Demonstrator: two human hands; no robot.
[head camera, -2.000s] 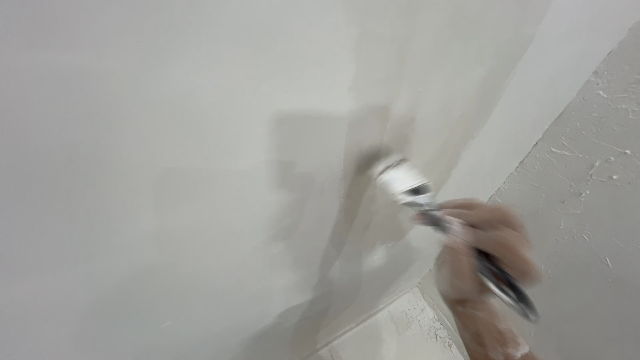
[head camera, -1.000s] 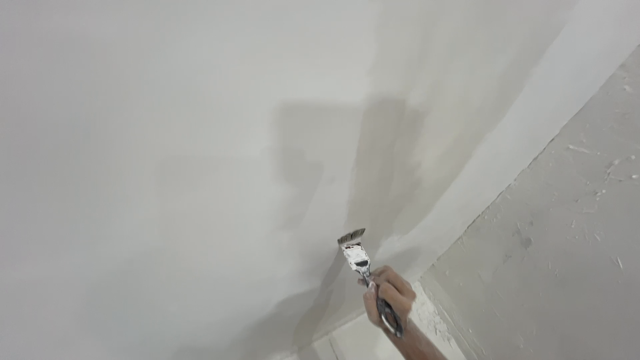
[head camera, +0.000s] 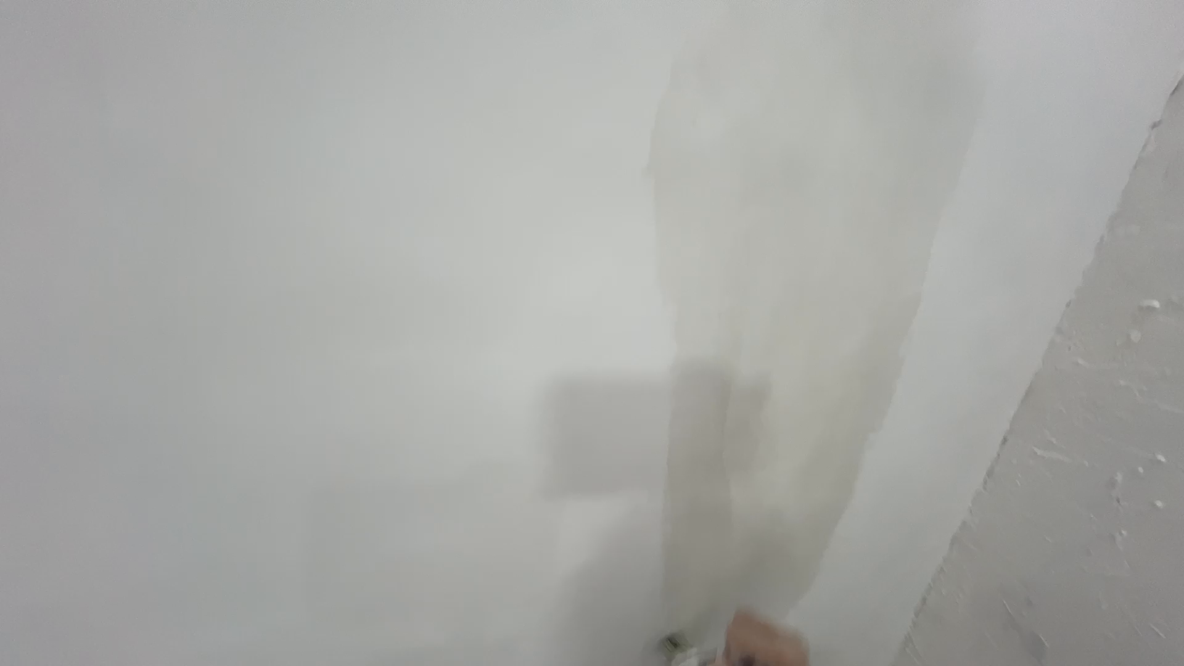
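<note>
At the bottom edge of the head view, my right hand is partly cut off and blurred, closed around the handle of a paintbrush. Only the brush's bristle end and a bit of its pale ferrule show, just left of the fingers and close to the wall. A darker, damp-looking band runs down the white wall above the hand. My left hand is out of view.
A rough grey surface with white splatters and scrapings meets the wall along a slanting edge at the right. A squarish shadow with a larger one below it falls on the wall.
The view has shifted, with more of the upper wall showing. My right hand and the brush now sit at the bottom edge, mostly cut off; the hand still holds the brush.
</note>
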